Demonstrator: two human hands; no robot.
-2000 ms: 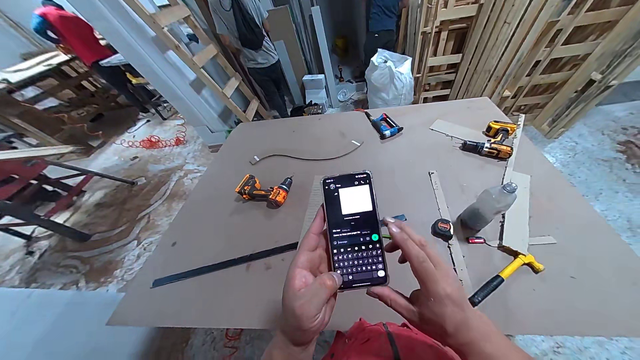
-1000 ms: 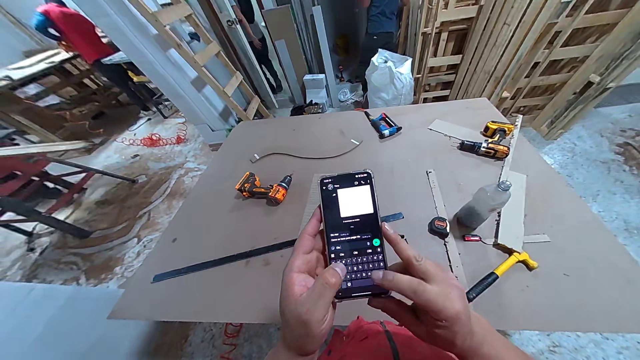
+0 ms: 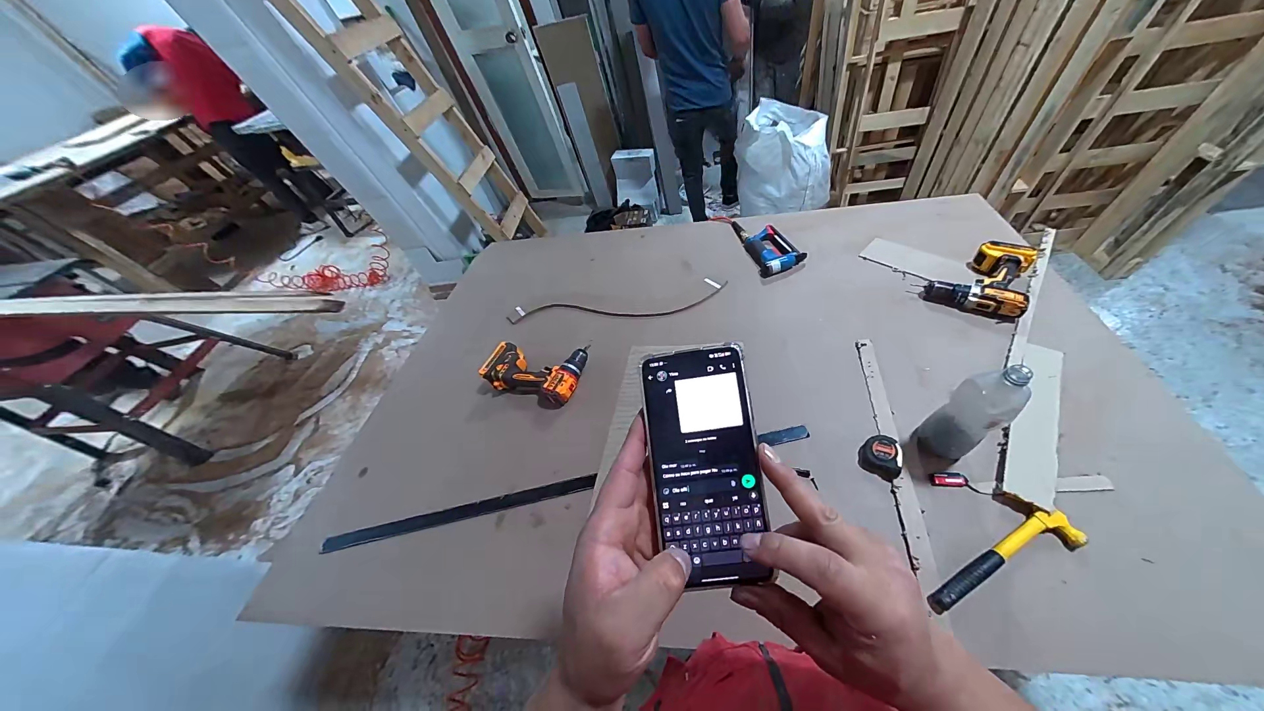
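Note:
A smartphone point(image 3: 705, 464) with a chat and keyboard on its screen is upright over the brown table board point(image 3: 444, 583). My left hand point(image 3: 617, 573) holds it from the left and below, thumb at the keyboard. My right hand point(image 3: 839, 583) is at its lower right, a finger touching the screen's edge; whether it also supports the phone is hard to tell. Behind the phone lies a long dark strip point(image 3: 464, 512). An orange cordless drill point(image 3: 533, 375) lies to the left. On the right are a tape measure point(image 3: 880, 456), a yellow claw hammer point(image 3: 1007, 560) and a clear plastic bottle point(image 3: 976, 413).
Farther back on the board lie a blue tool point(image 3: 772, 251), a yellow cordless drill point(image 3: 987, 281) and a thin curved strip point(image 3: 622, 313). Beyond stand a white sack point(image 3: 785, 158), wooden frames point(image 3: 987, 99) and a person in a blue shirt point(image 3: 689, 59). Another person point(image 3: 202, 84) bends over a bench.
The person in the blue shirt has moved left at the back. Someone by the door is no longer seen there. My left hand still holds the phone.

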